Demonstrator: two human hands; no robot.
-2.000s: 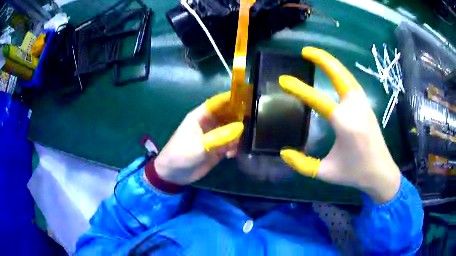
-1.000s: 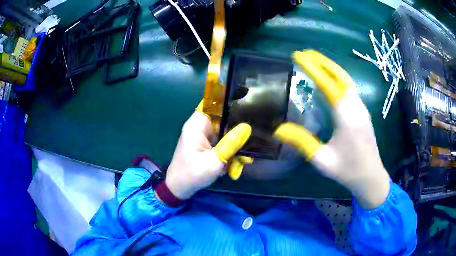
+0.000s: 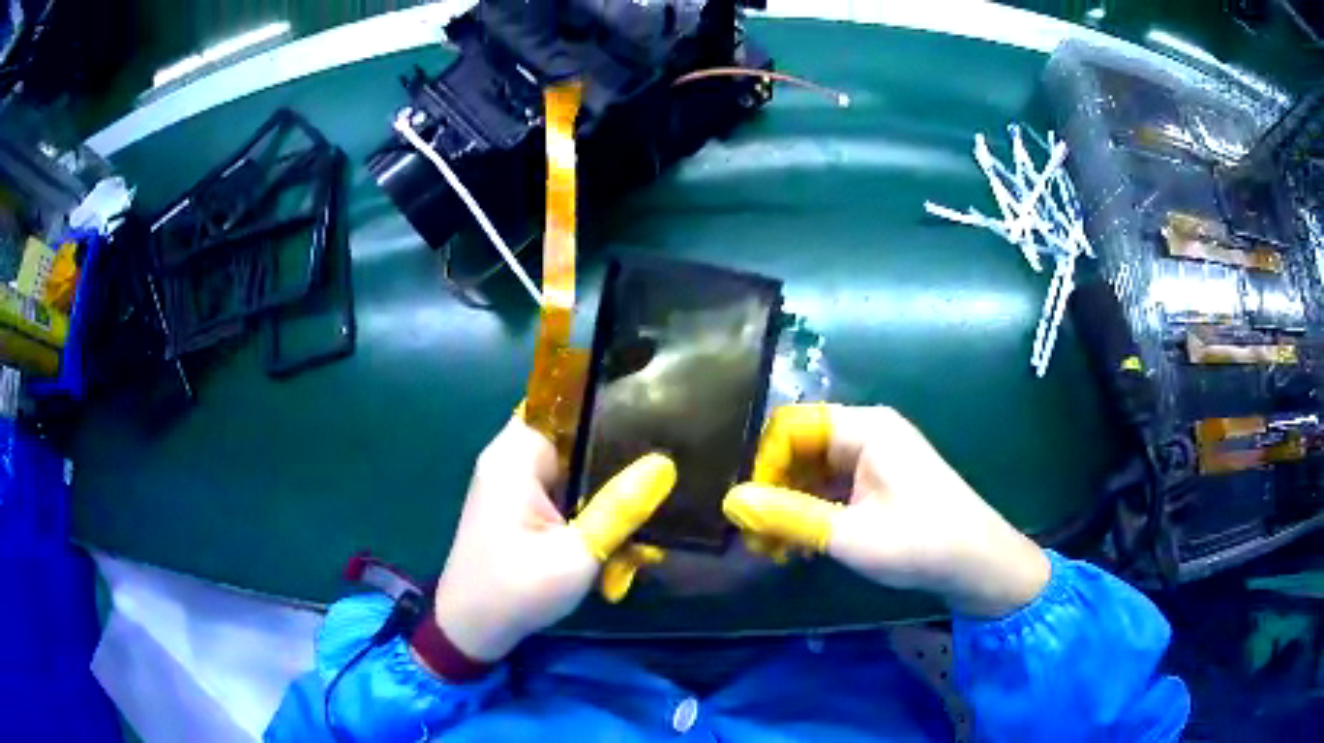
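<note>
The LCD panel (image 3: 675, 385), dark and glossy in a black frame, is held up above the green mat, tilted a little. An amber flex cable (image 3: 559, 261) runs upward from its left side. My left hand (image 3: 523, 544), with yellow finger cots, holds the panel's lower left, thumb on its face and fingers partly hidden behind. My right hand (image 3: 886, 508), also in yellow finger cots, is at the panel's lower right edge with thumb and fingers drawn together; whether it pinches the edge is unclear.
A black projector housing (image 3: 581, 131) with a white wire stands behind the panel. Black panel frames (image 3: 247, 247) are piled left, near a blue bin (image 3: 80, 312). White sticks (image 3: 1031, 203) lie right, beside the clear blister tray (image 3: 1118, 131). A clear pad with green bits (image 3: 799, 363) lies behind the panel.
The view has shifted, showing more of the housing. My left hand has shifted its thumb onto the panel's face. My right hand has come off the panel's top and closed at its lower right edge.
</note>
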